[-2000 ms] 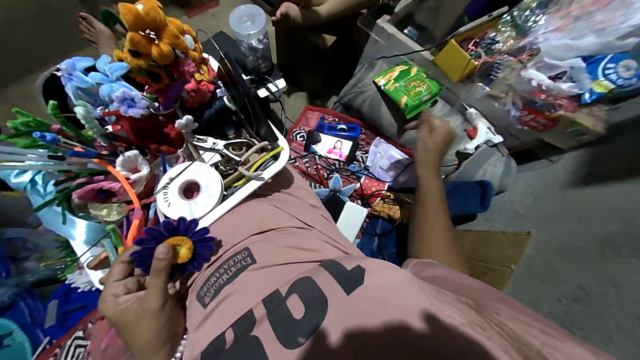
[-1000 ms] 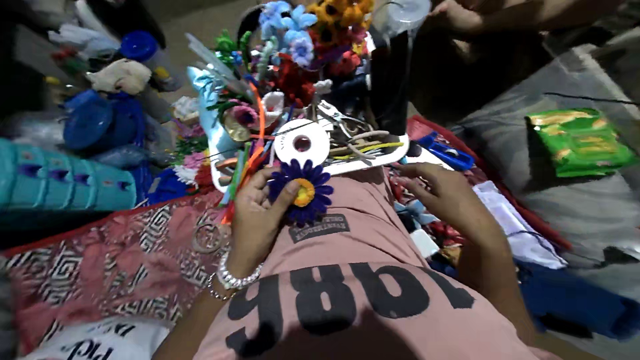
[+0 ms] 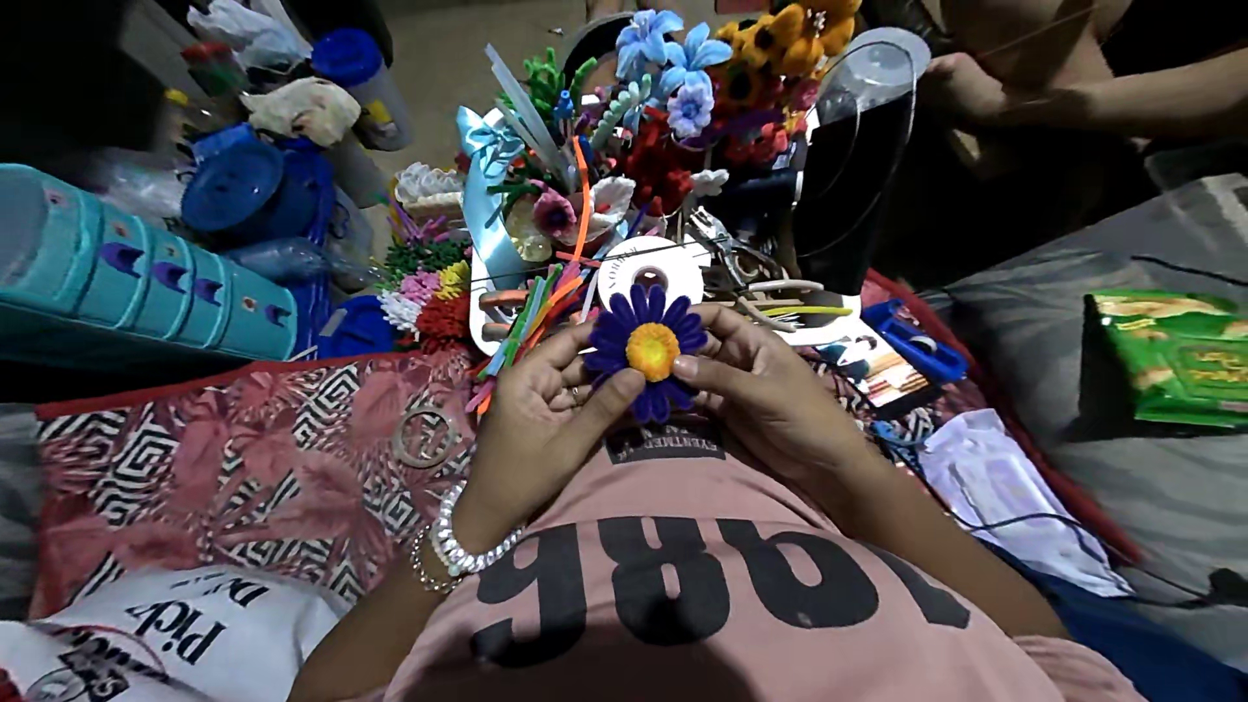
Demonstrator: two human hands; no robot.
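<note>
A purple pipe-cleaner flower with a yellow centre (image 3: 651, 353) is held between both hands in front of my chest. My left hand (image 3: 556, 409) grips its left side, the thumb at the lower edge of the yellow centre. On the other side, my right hand (image 3: 770, 390) pinches the petals between thumb and fingers. Directly behind the flower stands a white ribbon spool (image 3: 624, 265) in a white tray (image 3: 848, 327). Pliers (image 3: 717, 234) lie in that tray, right of the spool. Orange, green and blue pipe cleaners (image 3: 536, 312) lean at the tray's left.
Fuzzy blue flowers (image 3: 694, 57) and orange ones (image 3: 780, 44) rise behind the tray. A teal drawer unit (image 3: 146, 268) stands left. On the right are a blue tape dispenser (image 3: 921, 346), a white packet (image 3: 1014, 487) and a green snack packet (image 3: 1170, 361). Another person's hand (image 3: 965, 88) is at upper right.
My right hand has moved from the right, away from the green packet, to the purple flower and now holds it too. My left hand still holds the flower. The view has swung left.
</note>
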